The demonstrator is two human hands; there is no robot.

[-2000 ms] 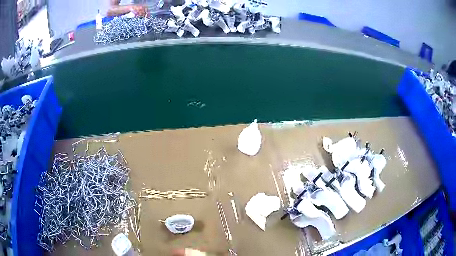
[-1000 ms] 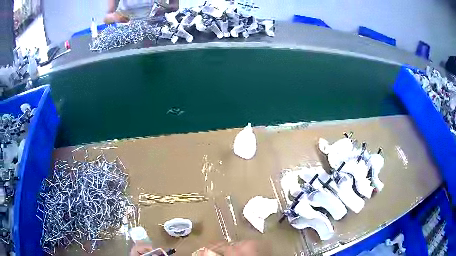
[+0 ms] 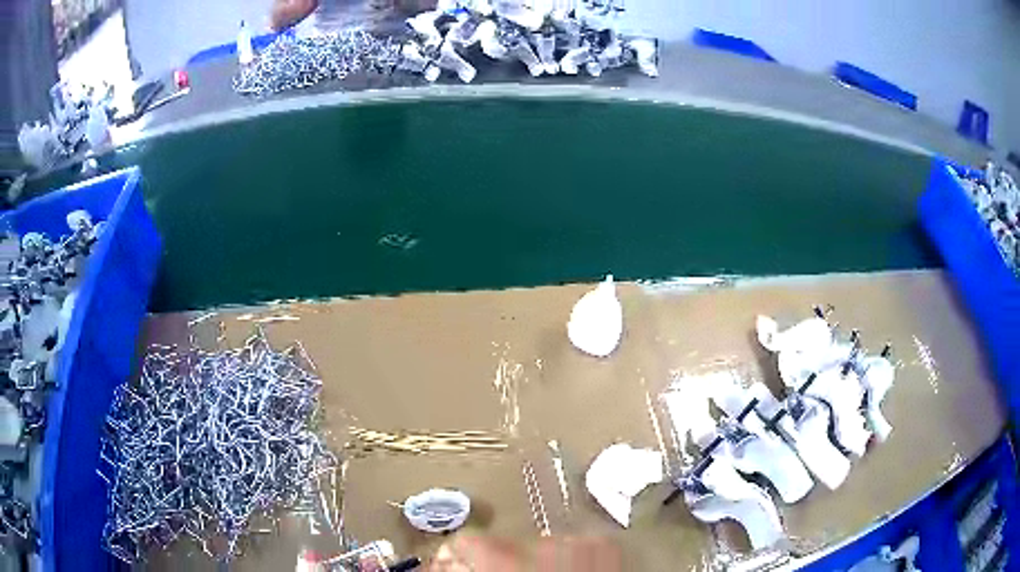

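Observation:
A blurred hand, apparently my right hand [image 3: 531, 554], shows at the bottom edge, mostly cut off; its grip is hidden. Left of it, a white part with a dark pin-like end [image 3: 367, 554] is cut off by the bottom edge. A small reddish patch beside it may be my left hand, too little to be sure. A round white cup [image 3: 436, 509] stands just above the hands. Thin straw-gold sticks [image 3: 427, 440] lie behind it. A tangled heap of silver bent wires [image 3: 218, 441] lies at the left. White curved moulded parts [image 3: 772, 464] lie in a row at the right.
A white teardrop-shaped bottle [image 3: 596, 321] stands at the brown board's far edge. A flat white piece [image 3: 622, 480] lies mid-board. Blue crates flank the board, left [image 3: 101, 369] and right [image 3: 984, 296]. Beyond the green belt [image 3: 537, 190] are more wires, white parts and a person's hand [image 3: 293, 11].
The hands have come in at the bottom edge over the two seconds, along with the dark-ended part. The small white thing beside the cup is no longer seen there. The whole view has shifted slightly.

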